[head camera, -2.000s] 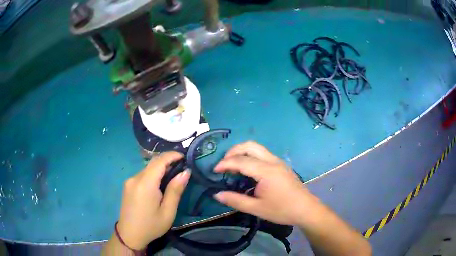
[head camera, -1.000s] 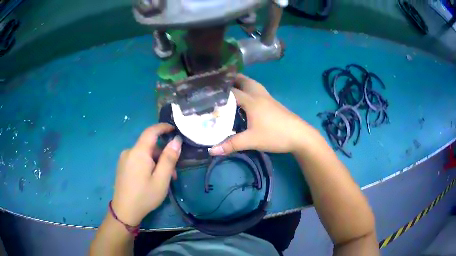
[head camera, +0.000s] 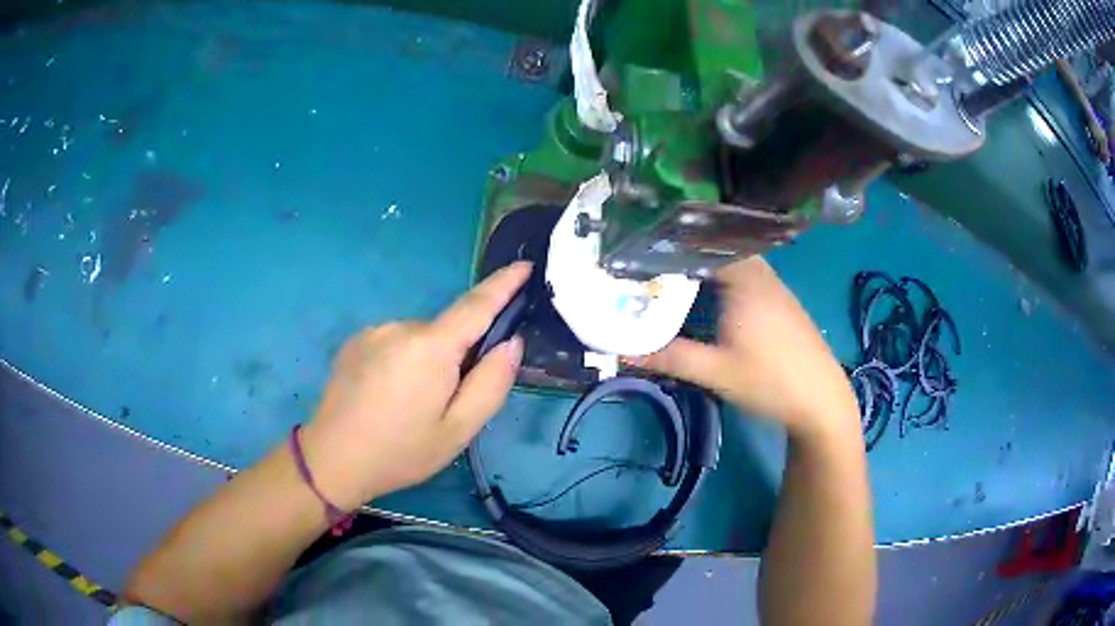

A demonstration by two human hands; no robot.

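Note:
A black headband hoop (head camera: pixel 596 545) lies at the bench edge, its upper ends reaching the press base. A thinner inner curved strip (head camera: pixel 666 419) and a thin cable lie inside it. My left hand (head camera: pixel 422 379) holds the hoop's left end, index finger extended beside the white nest. My right hand (head camera: pixel 770 349) is right of the white press nest (head camera: pixel 618 306), partly hidden by the press head; its thumb lies at the nest's lower edge over the hoop's right end. Its fingertips are hidden, so its grip cannot be told. The press head (head camera: pixel 697 239) is above the nest.
The green press body (head camera: pixel 660 92) stands behind the nest, with a silver return spring (head camera: pixel 1039 43) at the upper right. A tangled pile of loose curved strips (head camera: pixel 905 355) lies on the right of the bench. Yellow-black floor tape (head camera: pixel 55 563) shows at lower left.
The view has turned, so the press appears further right. The hoop stays at the press base. My left index finger has extended along the hoop's end; my right hand remains by the nest.

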